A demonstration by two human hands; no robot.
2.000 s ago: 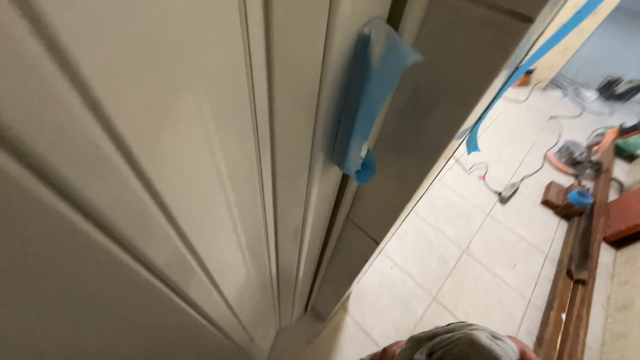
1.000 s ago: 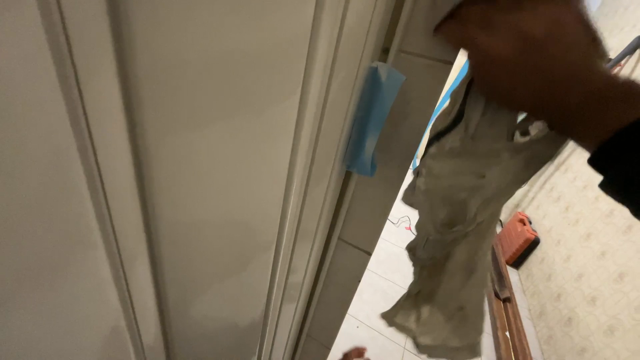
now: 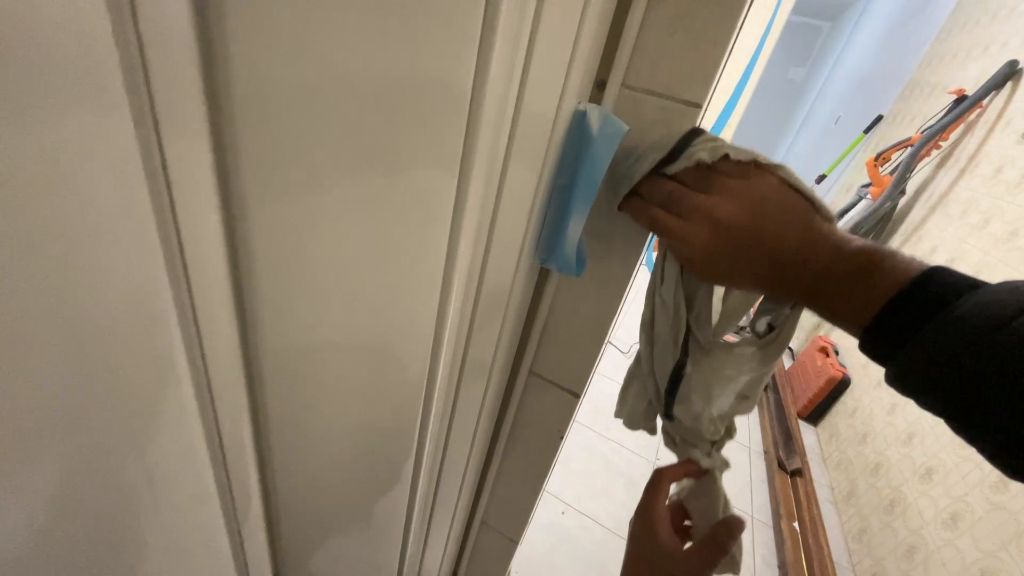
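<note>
My right hand (image 3: pixel 744 228), in a black sleeve, holds a grey-beige cloth (image 3: pixel 720 360) against the edge of the tiled wall (image 3: pixel 592 312). The cloth has dark stripes and hangs down in folds, bunched near its lower end. There my left hand (image 3: pixel 680 520) has its fingers curled around the cloth. A strip of blue masking tape (image 3: pixel 580 192) sticks to the frame of the white panelled door (image 3: pixel 344 240), just left of my right hand, and its lower end curls away.
Beyond the wall edge are a white tiled floor (image 3: pixel 600 464), long brown wooden boards (image 3: pixel 788 472) and an orange and black case (image 3: pixel 818 376). A grey hose (image 3: pixel 920 144) with orange parts and a green and black pole (image 3: pixel 850 150) stand by the patterned wall (image 3: pixel 896 464).
My right hand with the cloth has moved down and left to the tiled wall edge, beside the blue tape. My left hand has come up from the bottom edge onto the cloth's lower end.
</note>
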